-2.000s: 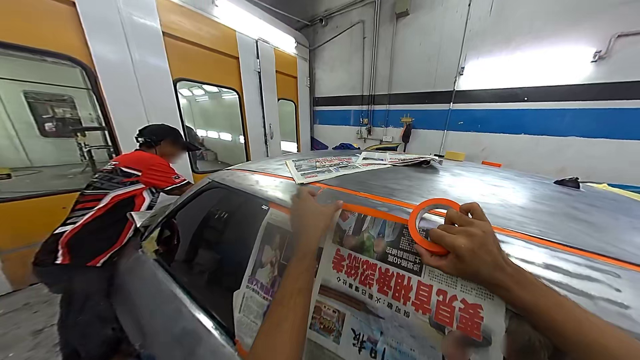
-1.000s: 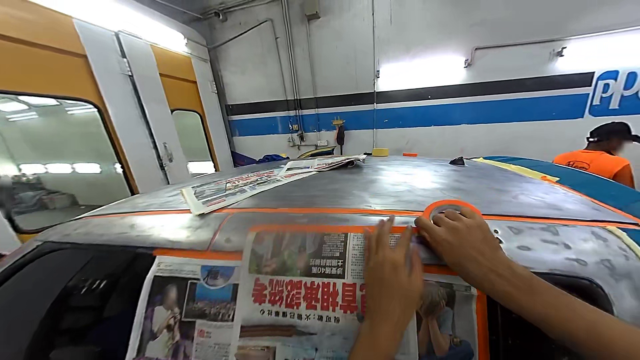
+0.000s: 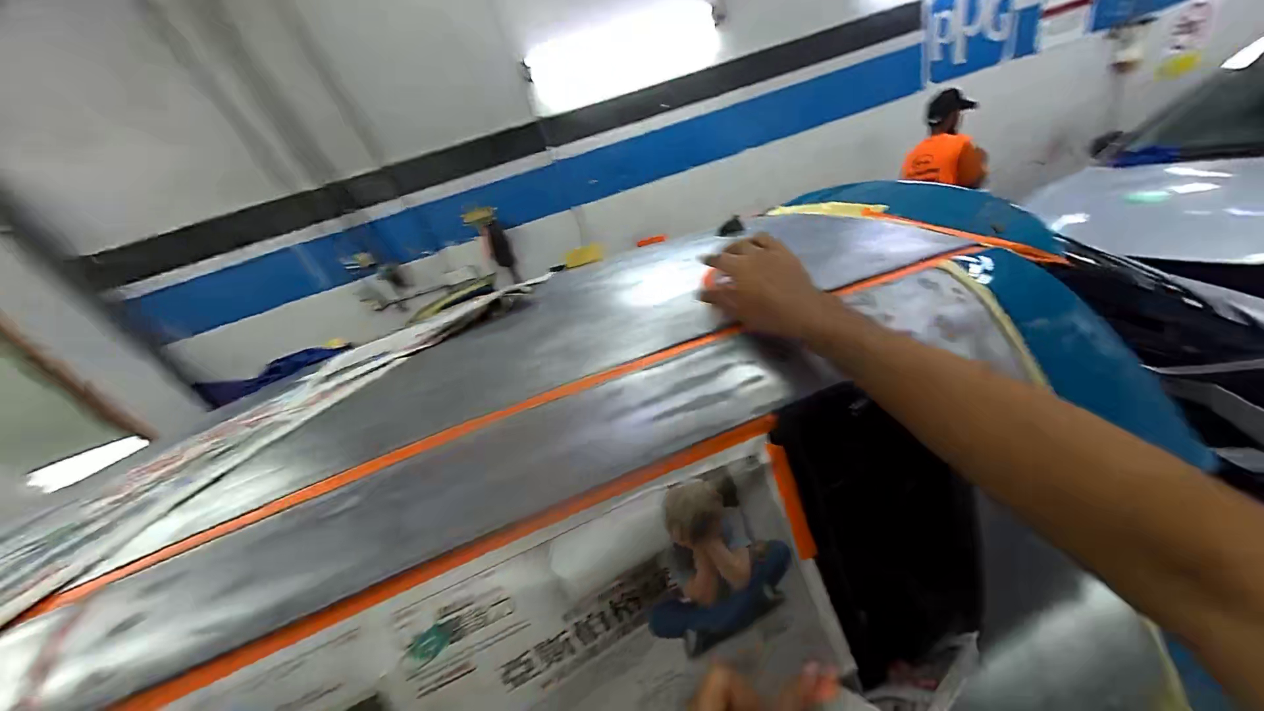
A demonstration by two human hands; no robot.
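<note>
My right hand (image 3: 765, 291) is on the car roof (image 3: 592, 336), its fingers around a roll of orange masking tape (image 3: 709, 280), mostly hidden behind them. Only blurred fingertips of my left hand (image 3: 755, 686) show at the bottom edge, over the newspaper sheet (image 3: 592, 592) that covers the side window; whether they grip anything cannot be told. One orange tape strip (image 3: 444, 434) runs along the roof's side near my right hand. Another strip (image 3: 474, 553) borders the newspaper's top, and a short piece (image 3: 792, 499) lies down its right edge.
Folded newspapers (image 3: 267, 415) lie across the roof at left. An uncovered dark window opening (image 3: 879, 523) is right of the sheet. Teal bodywork (image 3: 1106, 355) curves behind it. A person in an orange top (image 3: 943, 158) stands beyond the car, near another car (image 3: 1165, 207) at right.
The view has swung right along the car. My right hand with the tape roll has moved along the roof, away from the newspaper; my left hand has dropped from the roof edge to the newspaper's lower part.
</note>
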